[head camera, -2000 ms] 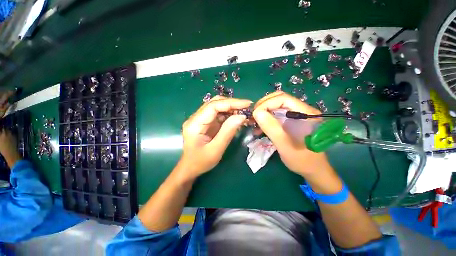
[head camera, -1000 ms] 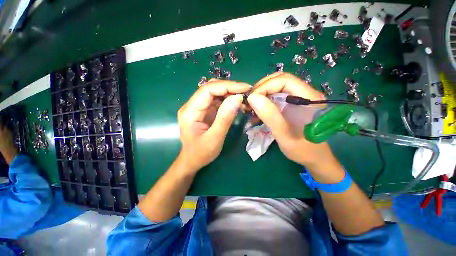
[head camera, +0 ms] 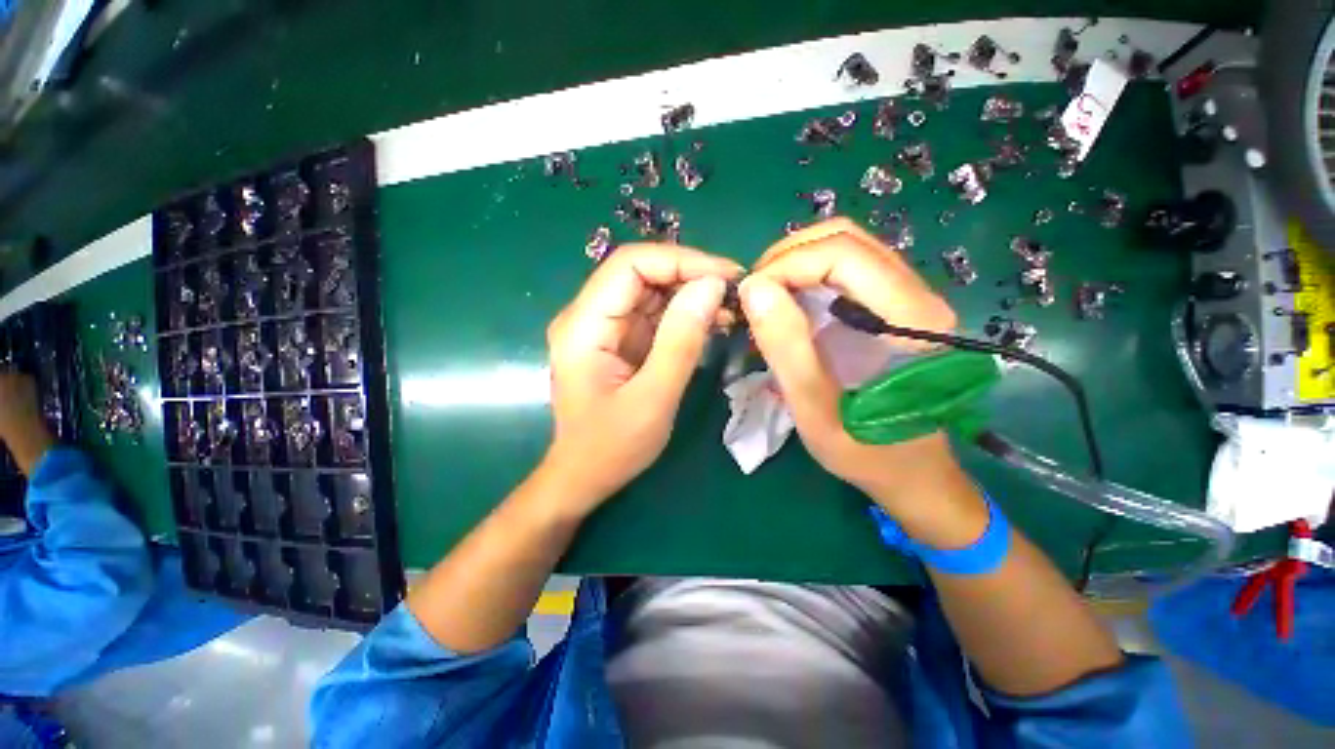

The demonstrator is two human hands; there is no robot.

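My left hand pinches a small dark component between thumb and fingertips, in front of me. My right hand meets it at the fingertips and holds the dispensing syringe, whose barrel is mostly hidden by the hand. The syringe's green cap shows behind the hand, with a clear hose running right. A black cable with a slim connector lies over the right hand. A crumpled white tissue with pink stains lies below the fingertips.
A black compartment tray stands at left, parts in its upper rows. Loose components lie upper right by a paper label. A grey controller, white cloth, red-handled tool and fan are at right. Another person's sleeve is at left.
The view has shifted so the bench sits higher than two seconds ago. The green cap has swung down and left, and the cable and hose now slope downward. Both hands stay together at the component.
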